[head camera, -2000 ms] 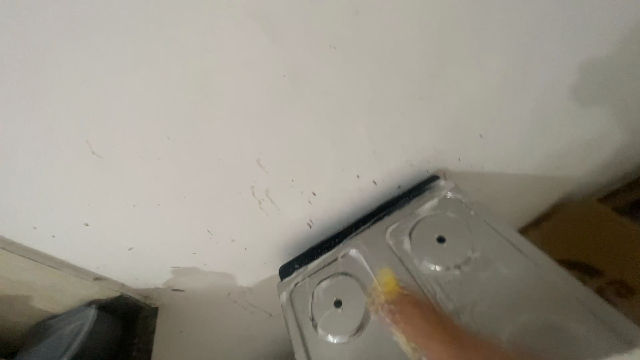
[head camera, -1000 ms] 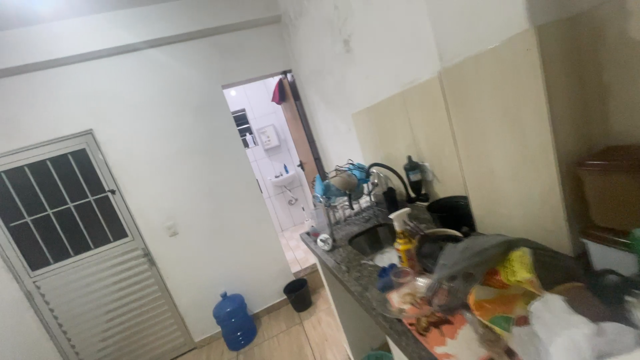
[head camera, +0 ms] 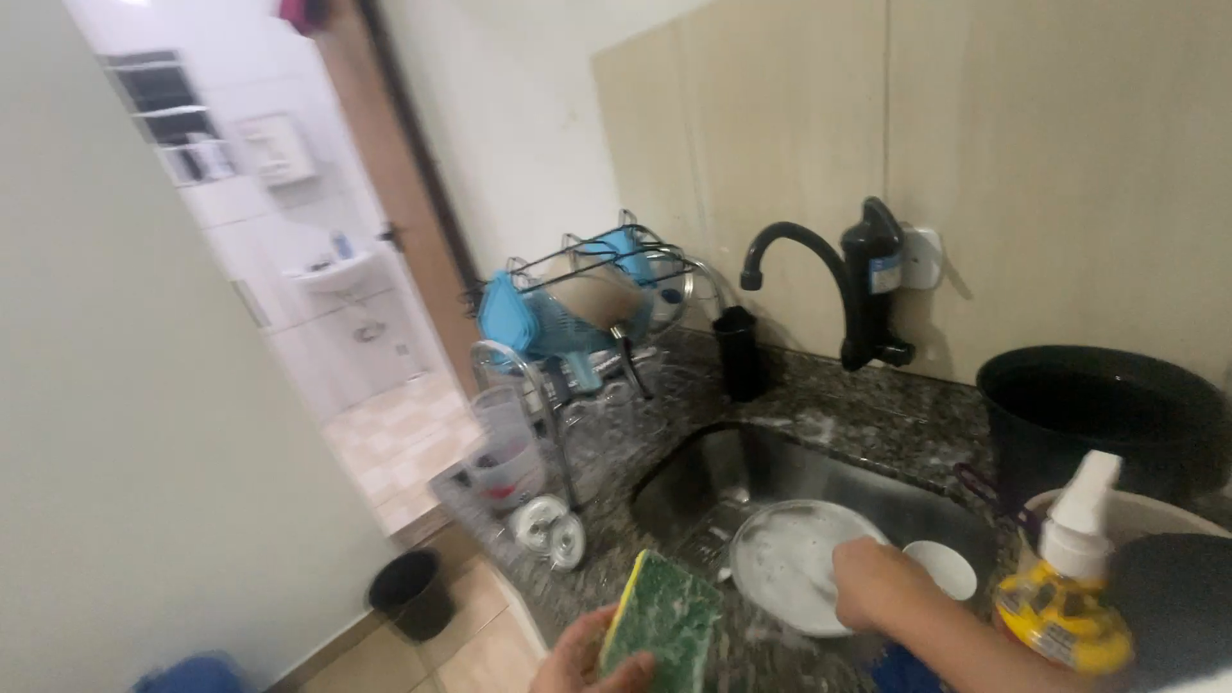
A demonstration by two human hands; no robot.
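Observation:
My left hand (head camera: 602,654) holds a green and yellow scrub sponge (head camera: 664,621), wet with suds, near the counter's front edge. My right hand (head camera: 871,587) is over the right part of a white plate (head camera: 789,558) with soapy water on it, at the steel sink (head camera: 905,505); its fingertips are hidden, so whether it grips the plate is not clear. A small white bowl or cup (head camera: 941,570) lies just right of that hand. Behind the sink stands a black faucet (head camera: 857,289) with a curved spout.
A dish rack (head camera: 577,289) with blue containers stands left of the sink. On the right are a large black pot (head camera: 1020,414) and a yellow pump bottle (head camera: 1064,616). A black bin (head camera: 412,592) is on the floor by the granite counter (head camera: 606,500).
The view has swung from a metal stovetop to the sink. A hand with something yellow was over the stovetop earlier; now my left hand holds the sponge and my right is at the plate.

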